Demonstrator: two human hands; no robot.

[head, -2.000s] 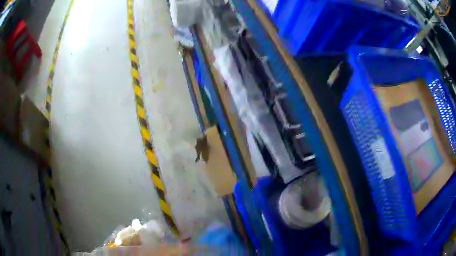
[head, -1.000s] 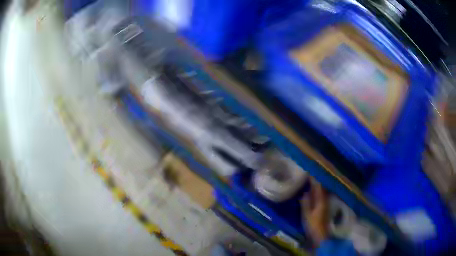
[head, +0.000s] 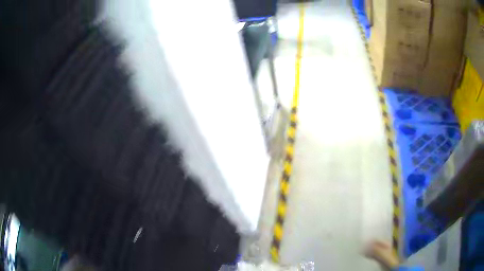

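Note:
My right hand [head: 383, 254] is small and blurred at the bottom edge, right of centre, with a bit of blue sleeve beside it. I cannot make out its fingers or anything in it. A crinkly clear plastic bag [head: 265, 265] shows only as a thin strip at the bottom edge, left of my right hand and apart from it. What holds the bag is hidden below the frame. My left hand is not in view.
A large dark blurred surface [head: 106, 137] with a bright white band fills the left. A floor aisle [head: 339, 159] runs between yellow-black tapes. At right are brown cartons [head: 419, 42], blue plastic pallets [head: 430, 153] and a taped box [head: 459, 174].
The view has swung from the rack with blue bins and white rolls to the aisle. My right hand, earlier by the rolls, is now low over the aisle.

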